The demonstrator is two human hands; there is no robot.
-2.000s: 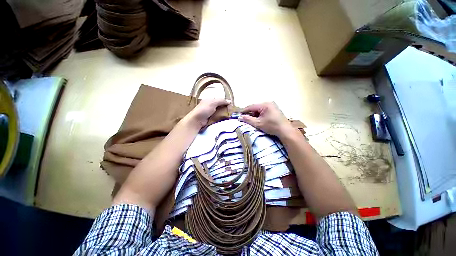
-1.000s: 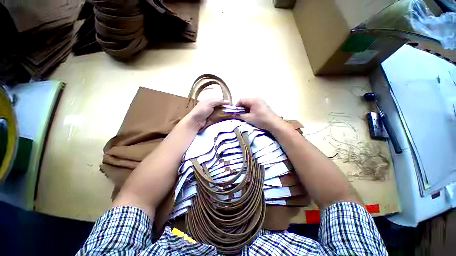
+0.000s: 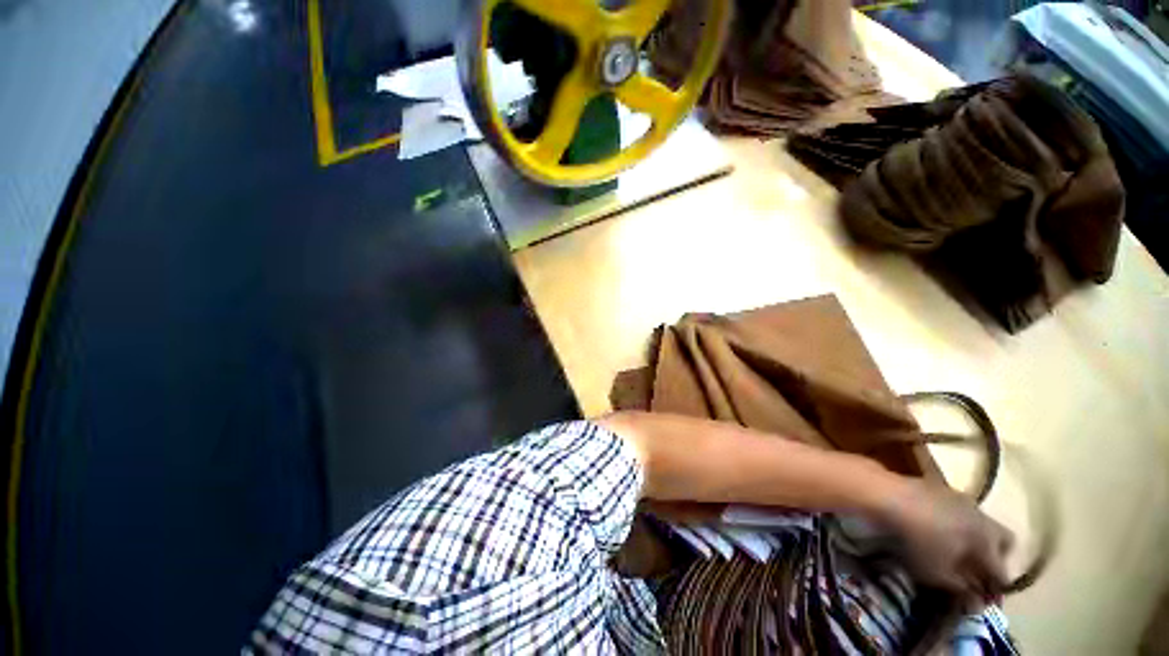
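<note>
My left hand (image 3: 955,545) is blurred at the lower right, its fingers closed at a brown handle loop (image 3: 1047,538) that is also blurred. Another curved handle (image 3: 990,442) stands out beside a brown bag panel (image 3: 814,365), which lies creased beyond my left forearm. Below the forearm is the fanned stack of brown handles (image 3: 737,596) with white backing layers (image 3: 744,532), cut off by the bottom edge. My right hand is not in view.
A yellow handwheel (image 3: 564,167) on a machine stands at the top centre. Dark brown panel piles with bunched handles (image 3: 949,167) lie at the upper right. The dark floor (image 3: 257,385) with yellow lines fills the left, beyond the table's curved edge.
The view has swung left, bringing in the floor and handwheel; the cartons and thread clippings are out of view. My left hand is now blurred at a loop, and my right hand has left the picture.
</note>
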